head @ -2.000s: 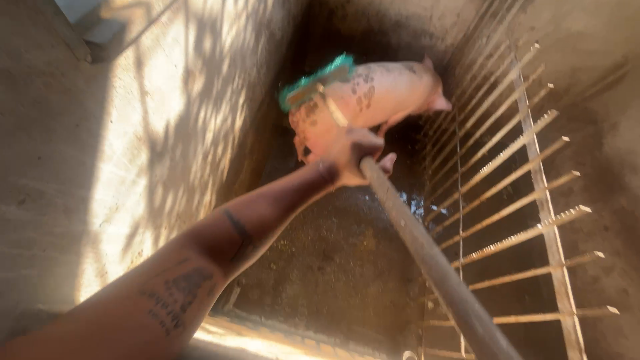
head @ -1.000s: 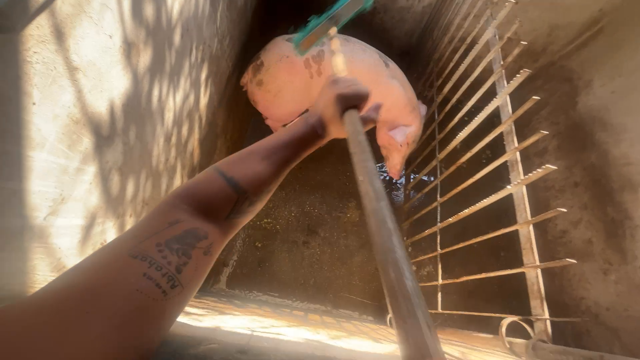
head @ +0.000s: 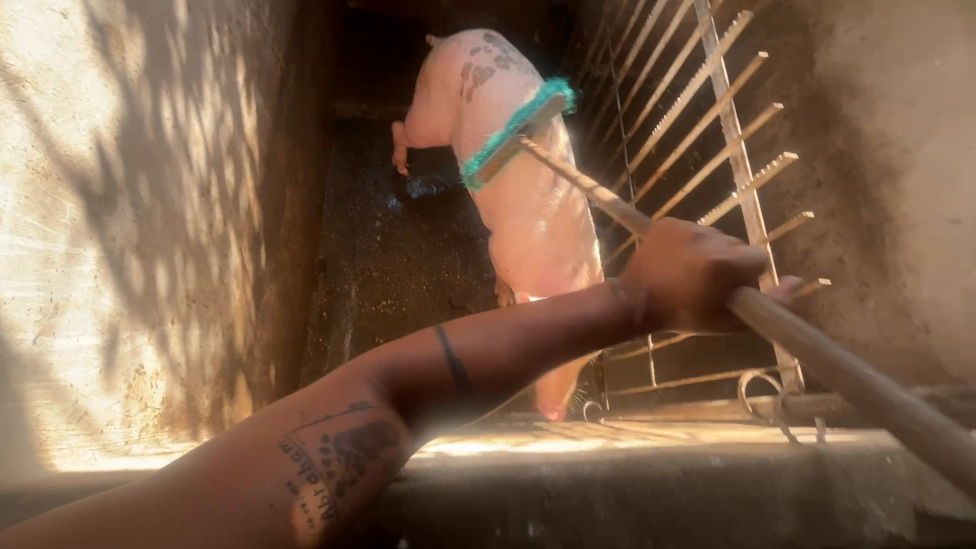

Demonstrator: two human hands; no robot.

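Observation:
My left hand [head: 698, 274] is closed around the wooden handle [head: 846, 370] of a push broom, in the right half of the head view. The handle runs from the lower right up to the broom head [head: 522, 141], whose teal bristles lie across the back of a pink pig [head: 541, 213]. Dark spots mark the pig's rump, at the top. Its snout points down toward the near wall, and my forearm crosses in front of its head. My right hand is not in view.
A rusty metal barred gate [head: 732, 137] stands right of the pig, with bar ends sticking out. A sunlit concrete wall [head: 175, 229] rises at left. The near wall's ledge [head: 648, 473] crosses the bottom. The pen floor [head: 389, 267] is dark and looks wet.
The pig has turned, so its head now points toward the near wall. My left hand has moved right with the handle, and the broom head has come down onto the pig's mid-back.

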